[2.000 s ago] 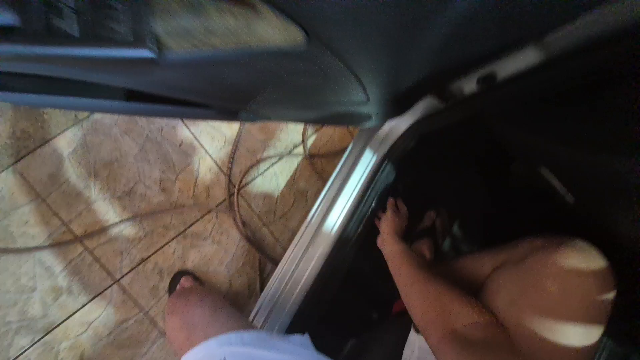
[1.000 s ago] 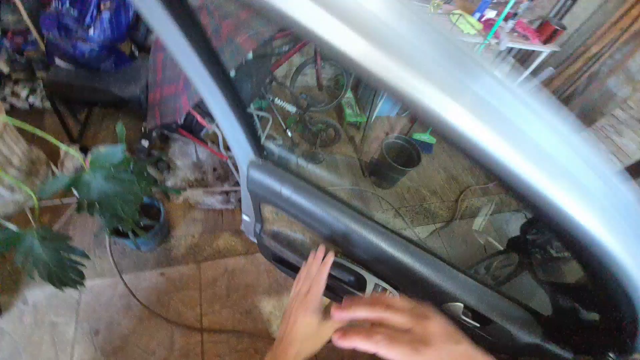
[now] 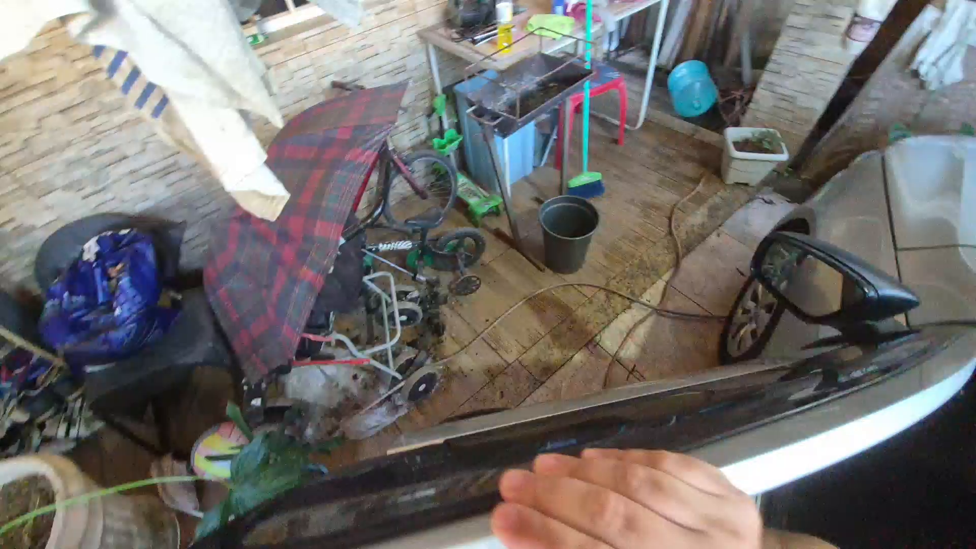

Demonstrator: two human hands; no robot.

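Observation:
My right hand [image 3: 625, 499] lies at the bottom, right of the middle, over the pale frame [image 3: 808, 461] of a car door. Its fingers are stretched, close together and pointing left; the thumb is hidden, so whether it grips the frame cannot be told. Just beyond the fingertips runs the dark, shiny window strip [image 3: 427, 488]. The black side mirror [image 3: 854, 293] stands out at the right, above the strip. My left hand is out of view.
A black bucket [image 3: 568, 236] stands on the floor tiles beyond the door, with a hose [image 3: 534, 293] nearby. A plaid umbrella [image 3: 305, 221] covers part of a stroller and bicycles at left. Farther back are a metal grill [image 3: 534, 91], a broom [image 3: 585, 183] and a white planter [image 3: 755, 156].
Both hands showed near the door's inner armrest one second ago; now only my right hand shows, at the door frame. The view has swung up and over the door.

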